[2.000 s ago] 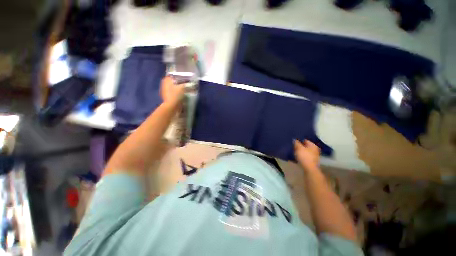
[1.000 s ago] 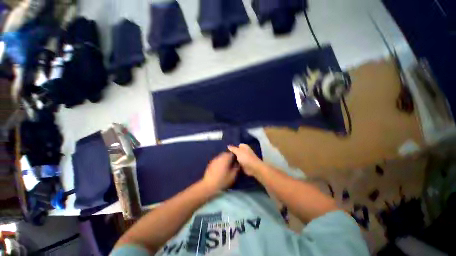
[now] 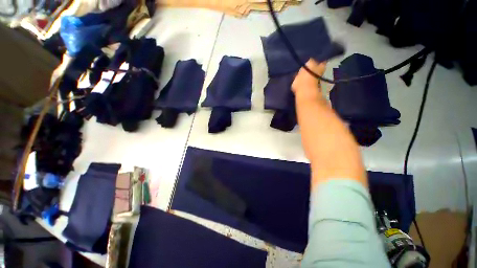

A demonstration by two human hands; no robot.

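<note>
My right hand [image 3: 308, 76] reaches across the table and is shut on the edge of a navy cut piece [image 3: 293, 47], held over a folded navy bundle [image 3: 279, 97] in the far row. The black cord crosses in front of the fingers and hides part of the grip. My left hand is out of the picture. A long navy fabric panel [image 3: 261, 191] lies nearer, with a darker patch at its left. Another navy panel [image 3: 183, 243] lies at the bottom edge.
Other folded navy bundles [image 3: 228, 86] stand in a row beside the hand. The electric cutter [image 3: 400, 243] is at the lower right, its black cord [image 3: 418, 125] running up the table. A taped weight [image 3: 119, 235] and stacked panels [image 3: 94, 204] lie at the left. Brown paper [image 3: 444, 230] shows at right.
The hands were together on the near navy panel. My right hand has moved away to the far row with a navy piece, and my left hand has left the picture. The view has shifted.
</note>
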